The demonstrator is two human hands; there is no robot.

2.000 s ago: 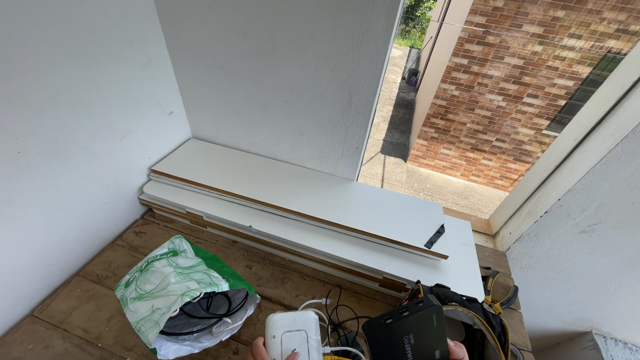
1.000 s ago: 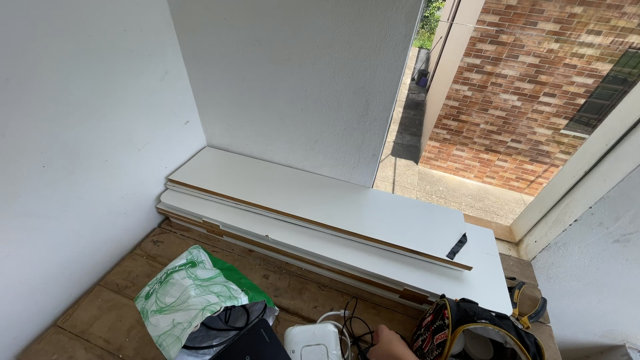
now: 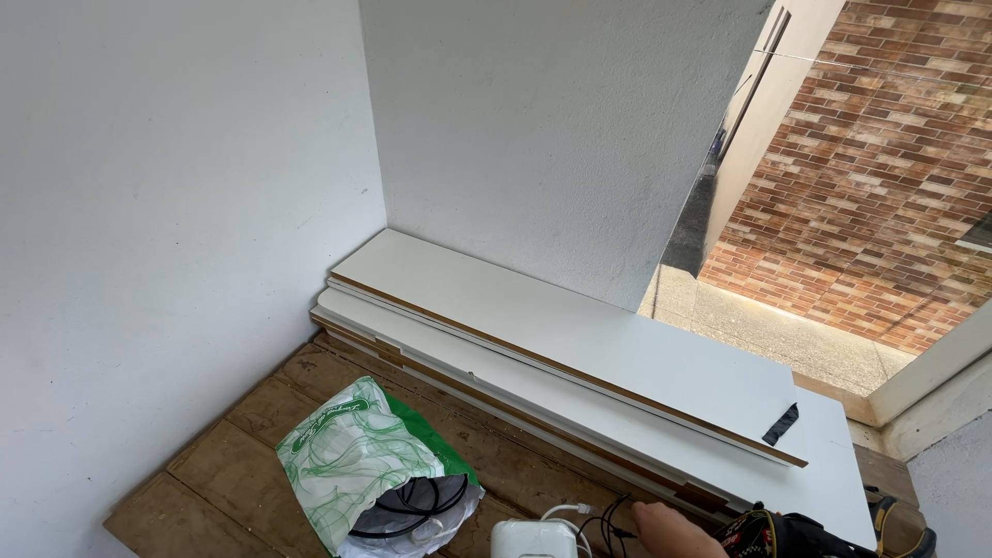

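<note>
At the bottom edge, my right hand [image 3: 670,531] reaches in from below, its fingertips at a thin black cable [image 3: 608,521]; whether they grip it is unclear. Just left of it lies a white plastic device [image 3: 535,539], cut off by the frame, with a white cable [image 3: 570,509] ending in a clear plug. Further left, a green and white plastic bag [image 3: 356,457] lies with its mouth open, a coiled black cable [image 3: 422,500] inside. My left hand is out of view.
A stack of white boards [image 3: 558,325] runs along the wall beside the doorway, on brown wooden planks [image 3: 240,457]. A dark tool bag [image 3: 783,535] stands at the bottom right, a yellow and black handle [image 3: 891,519] beside it.
The black box held by my hand two seconds ago, then seen low by the plastic bag, is out of view. My left hand has left the white device. The view has shifted.
</note>
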